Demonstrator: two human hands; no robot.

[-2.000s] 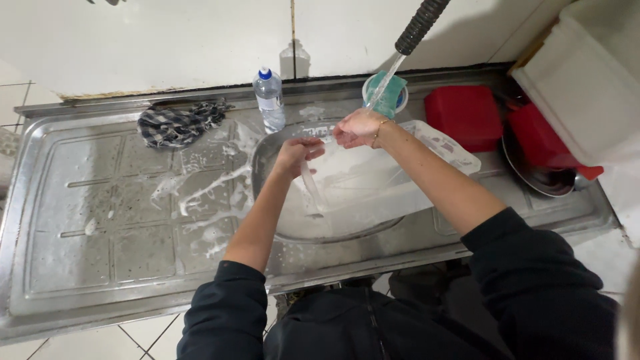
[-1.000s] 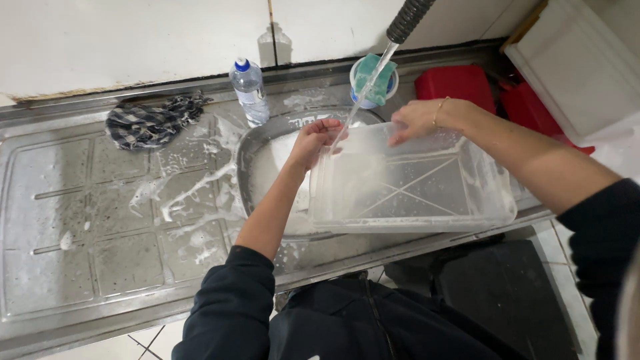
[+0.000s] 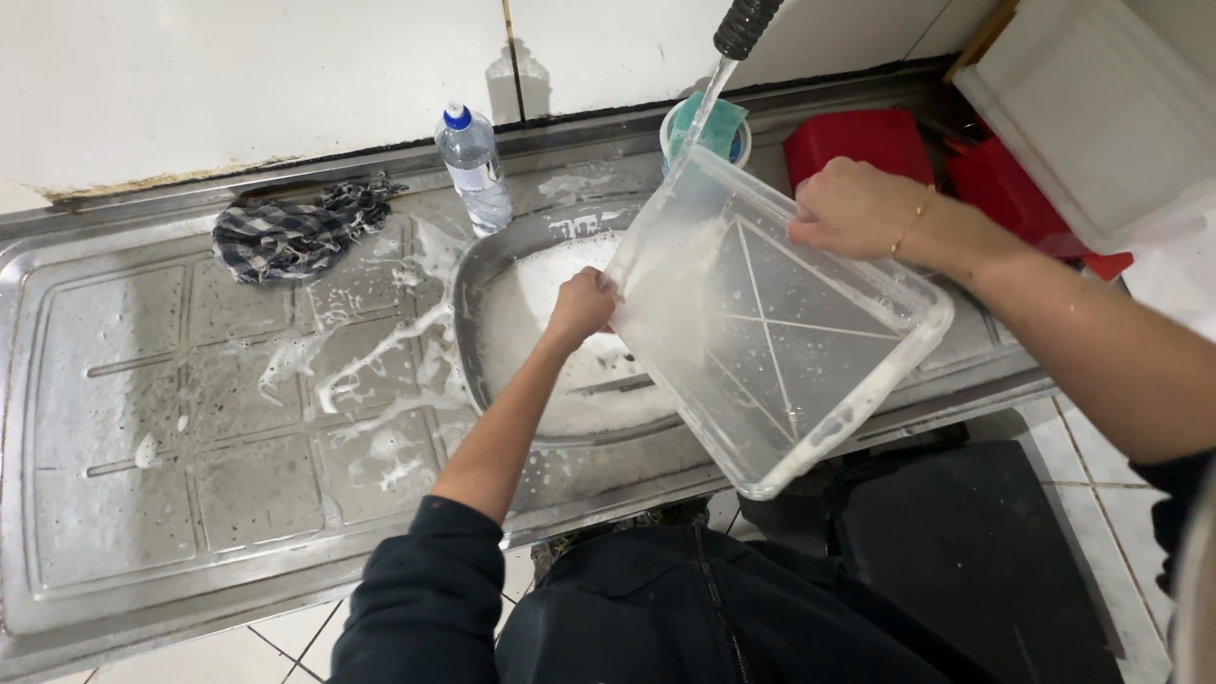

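Note:
A clear plastic container (image 3: 807, 323) is tilted over the right part of the metal sink basin (image 3: 470, 332). My left hand (image 3: 584, 306) grips its left edge, and my right hand (image 3: 845, 209) grips its upper right rim. Water (image 3: 701, 119) runs from a black ribbed hose (image 3: 748, 27) onto the container's upper corner. Suds lie along its lower right rim, and whitish, foamy water fills the basin below. Behind the container's top corner stands a small white tub (image 3: 748, 142) with a green cloth or sponge (image 3: 722, 123) in it.
A plastic bottle with a blue cap (image 3: 472, 176) stands behind the basin, left of the hose. A checkered cloth (image 3: 285, 233) lies on the foamy drainboard (image 3: 256, 484). Red containers (image 3: 860, 142) and a large white bin (image 3: 1092, 104) are at the back right. A black bin (image 3: 969, 560) stands below the counter.
The container was low over the basin, then was lifted to the right and lay nearly level; now it is turned, its near end swung toward the counter's front. My right hand has moved along its rim.

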